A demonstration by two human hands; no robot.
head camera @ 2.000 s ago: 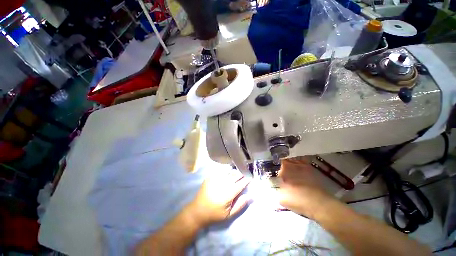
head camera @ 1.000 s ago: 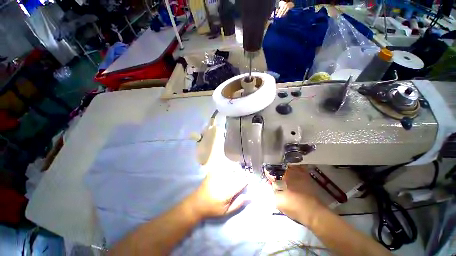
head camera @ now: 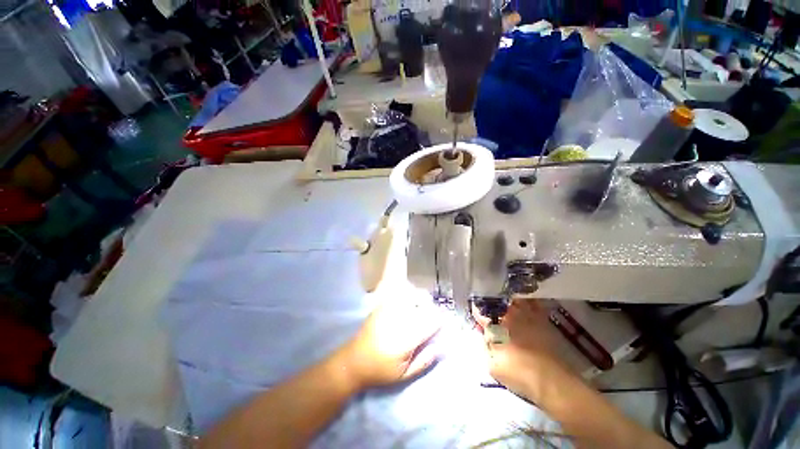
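The light blue-grey garment piece (head camera: 263,298) lies spread on the machine table, left of the needle and under my hands. My left hand (head camera: 390,344) rests flat on it left of the needle, its fingers washed out by lamp glare. My right hand (head camera: 519,344) is right of the needle, partly behind the presser foot area (head camera: 493,309), fingertips at the cloth. Glare hides the stitching point and whether the fingers pinch anything. The sewing machine head (head camera: 649,254) stretches across to the right above my right hand.
A white tape roll (head camera: 443,179) sits on the head's left end. Dark red snips (head camera: 581,338) and black-handled shears (head camera: 695,408) lie at right. A grey cone with orange top (head camera: 667,133), clear plastic bag (head camera: 610,96) and navy fabric (head camera: 529,88) are behind. The table extension's edge (head camera: 75,351) is at left.
The camera view has tilted and shifted, so the machine appears lower and more level. Both hands stay beside the needle, and the cloth looks nearly unmoved.
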